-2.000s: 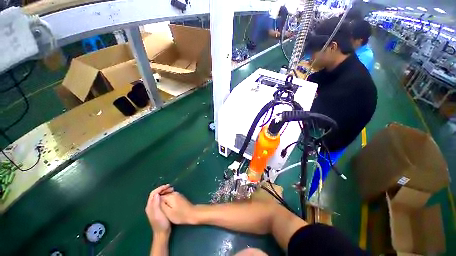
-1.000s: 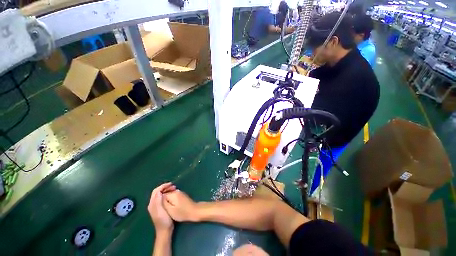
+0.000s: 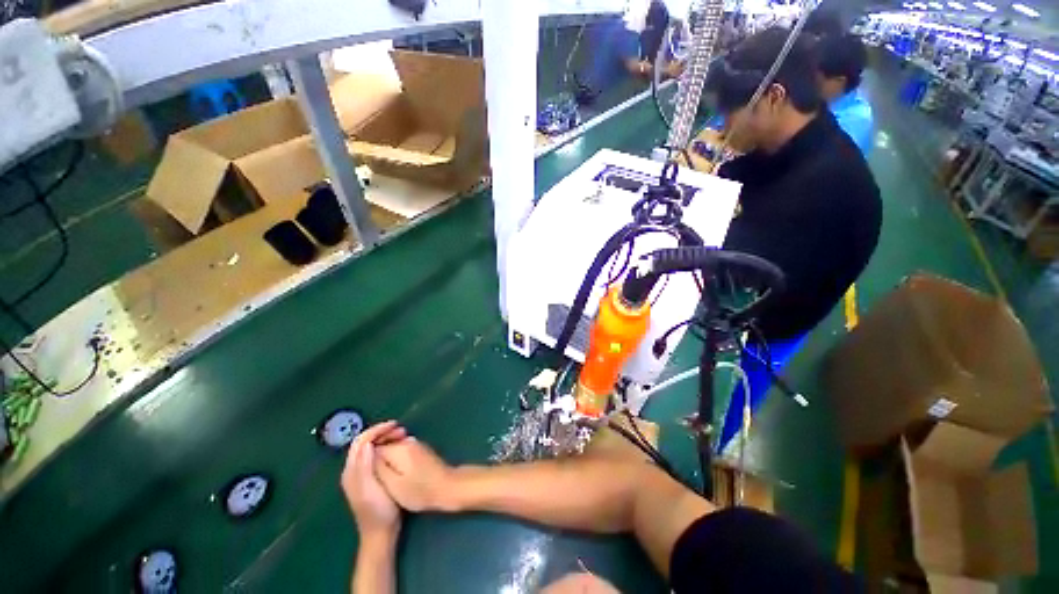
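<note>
My left hand [image 3: 367, 476] and my right hand [image 3: 416, 473] are clasped together above the green conveyor belt [image 3: 290, 371]. Their fingers are closed and no object shows in them; the palms are hidden. Three round pale parts with black rims lie in a slanting row on the belt: one [image 3: 343, 428] just left of my fingertips, one [image 3: 246, 495] further left, and one [image 3: 157, 571] at the lower left. The orange electric screwdriver [image 3: 613, 353] hangs untouched to the right, nose down over a pile of small screws [image 3: 525, 437].
A white screw feeder [image 3: 581, 244] stands behind the screwdriver. Black cylindrical housings [image 3: 290, 241] and open cardboard boxes [image 3: 273, 168] are on the opposite shelf. A person in black [image 3: 807, 209] works at the right, near large cartons [image 3: 941, 360]. A white post [image 3: 511, 163] rises beyond the belt.
The round parts have moved up and to the right along the belt, towards my hands, and a third has come into view at the lower left. My hands stay clasped in nearly the same place.
</note>
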